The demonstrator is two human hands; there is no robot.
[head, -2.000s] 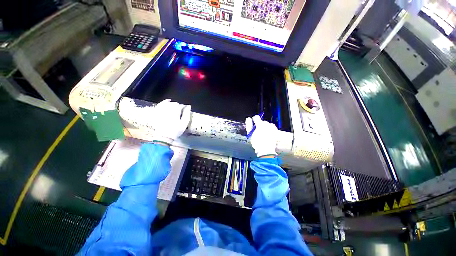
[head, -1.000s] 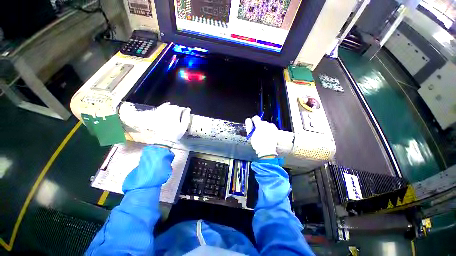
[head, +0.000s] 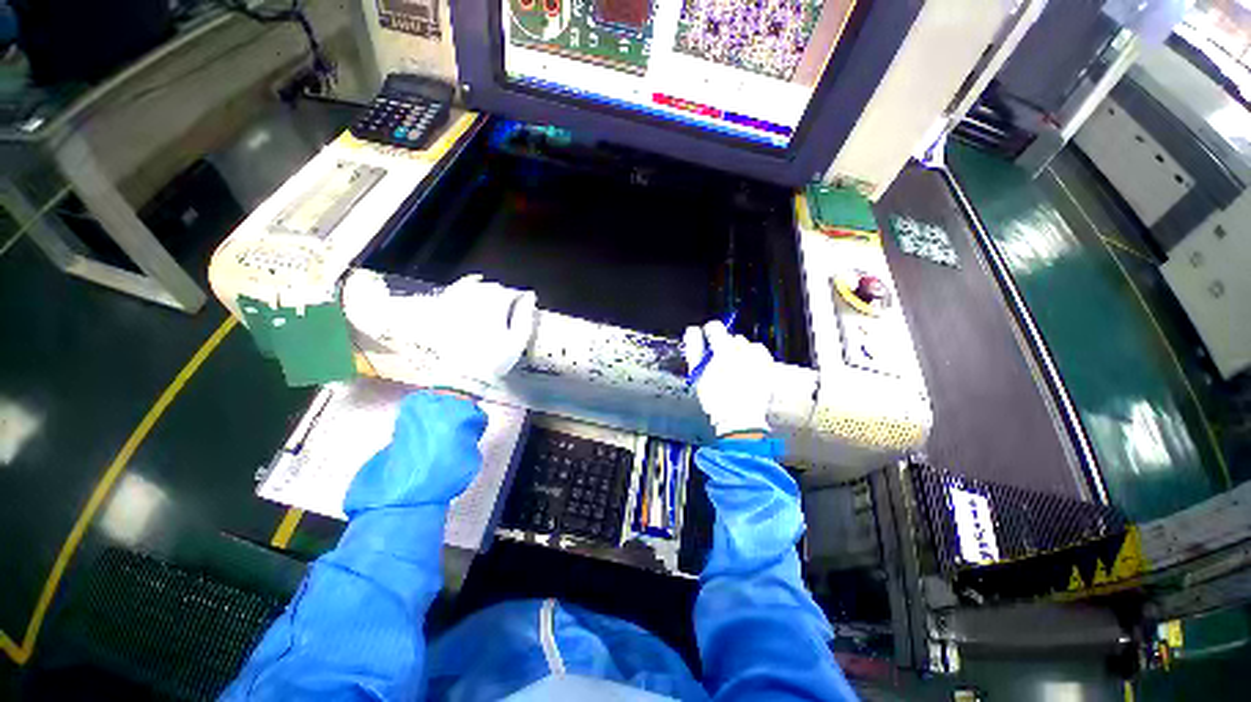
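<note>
My left hand [head: 473, 333], in a white glove, rests on the whitish front bar [head: 604, 359] of the AOI machine, left of centre. My right hand [head: 731, 380], also gloved, rests on the same bar further right, with a thin blue pen [head: 705, 359] held in its fingers. The bar has chipped dark paint. Behind it is the machine's dark opening [head: 590, 233]; little inside it can be made out. The monitor [head: 659, 76] above shows board images and a red and blue strip.
A calculator [head: 402, 113] lies at the machine's left top, a red emergency stop button [head: 867, 288] on its right panel. A green card [head: 303, 339] hangs at the left corner. Below are a record sheet [head: 360, 446] and keyboard [head: 569, 483]. A circuit board [head: 925, 240] lies on the dark conveyor.
The coloured lights in the opening have gone dim. The left image on the monitor has changed. The view has shifted slightly; both hands stay on the bar.
</note>
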